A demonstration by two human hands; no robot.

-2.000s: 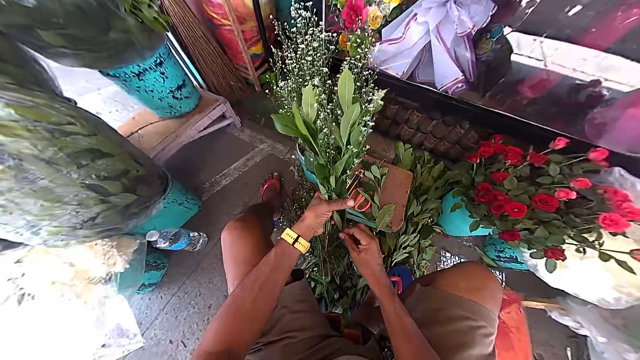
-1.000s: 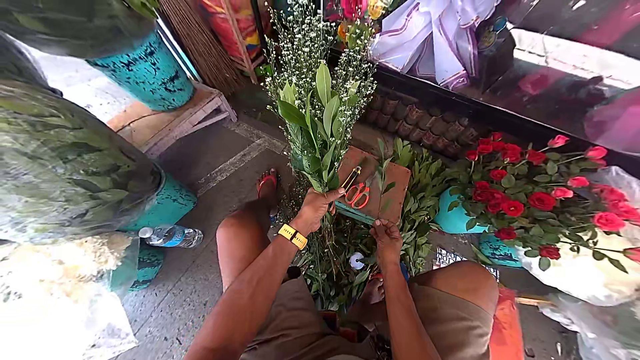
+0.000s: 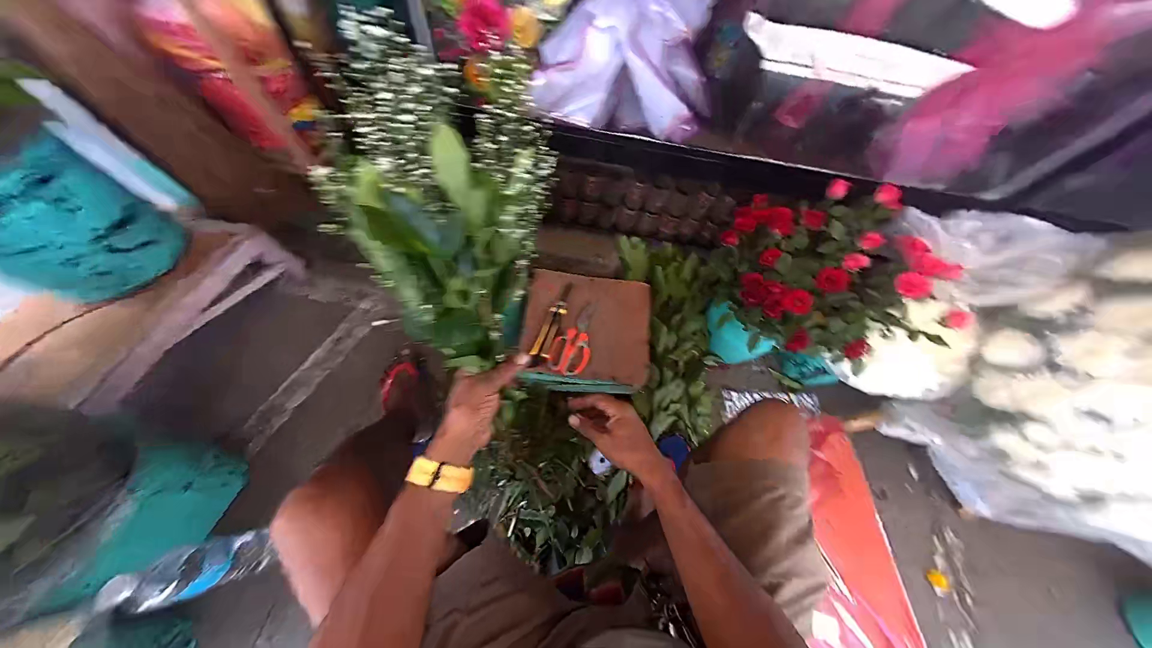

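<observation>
My left hand, with a yellow band at its wrist, grips a bunch of leafy stems with small white filler flowers standing above the leaves. My right hand is just below the near edge of a brown board, its fingers curled loosely; I see no stem in it. On the board lie orange-handled scissors and a yellow-handled cutting tool, side by side. Cut greenery lies between my legs.
Red roses stand in a turquoise container at the right, with white flowers in clear plastic beyond. Leafy branches lie beside the board. A wooden stand and a plastic bottle are at the left.
The small leafy stem my right hand held a second ago is no longer in it. My left hand has kept hold of the bunch. Both cutting tools now show fully on the board. The view has swung right.
</observation>
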